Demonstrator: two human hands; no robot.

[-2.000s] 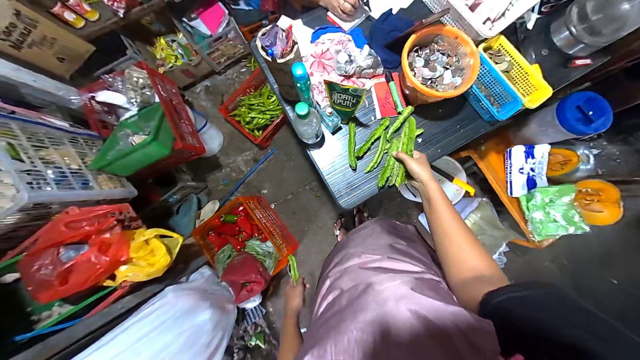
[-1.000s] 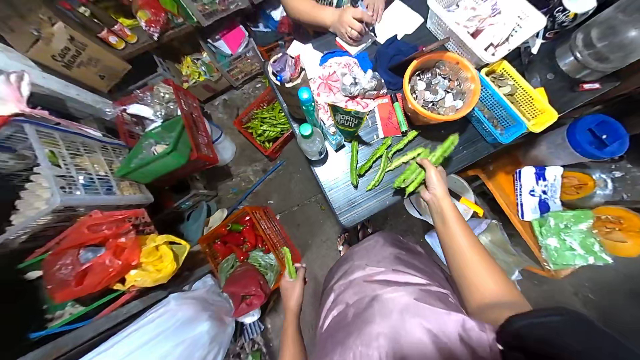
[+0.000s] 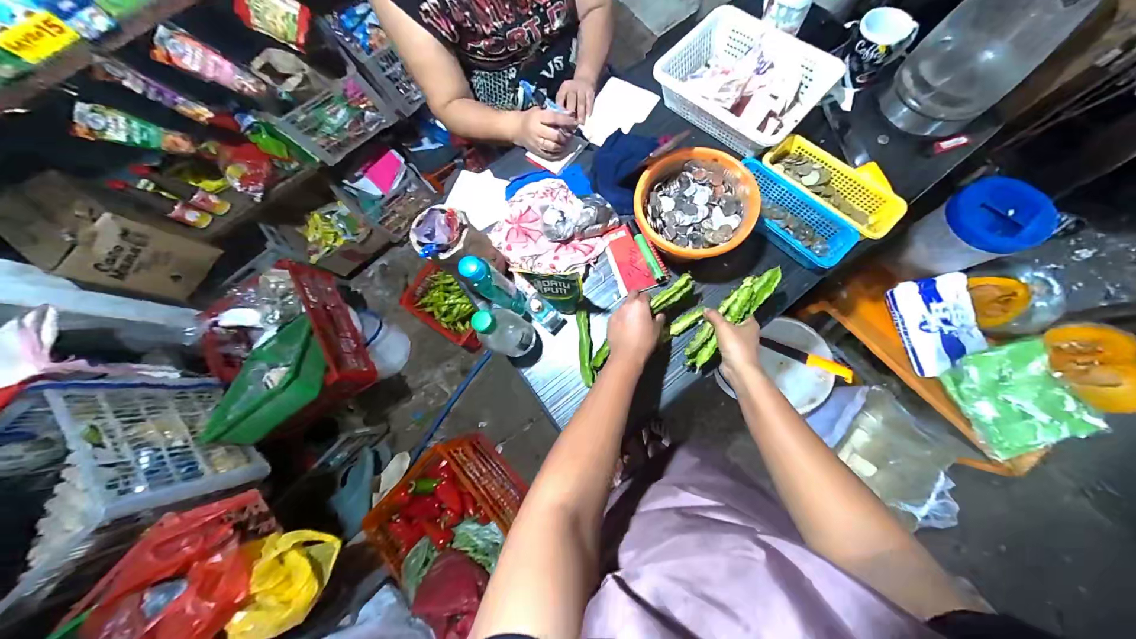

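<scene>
My right hand grips several green winged beans over the front edge of the dark table. Just left of it, my left hand is over the beans on the table; its fingers are partly hidden, and whether it holds the bean at its fingertips is unclear. Another winged bean lies on the tabletop to the left. Behind my hands are a red packet and an orange bowl of coins.
Bottles stand at the table's left edge. A person sits across, hands on papers. Blue and yellow baskets hold coins. A knife with a yellow handle rests across a white bucket. An orange crate of red peppers is below left.
My left hand has moved from beside the pepper crate, where it held a green bean, up to the table next to my right hand. The view has shifted to show more of the person across.
</scene>
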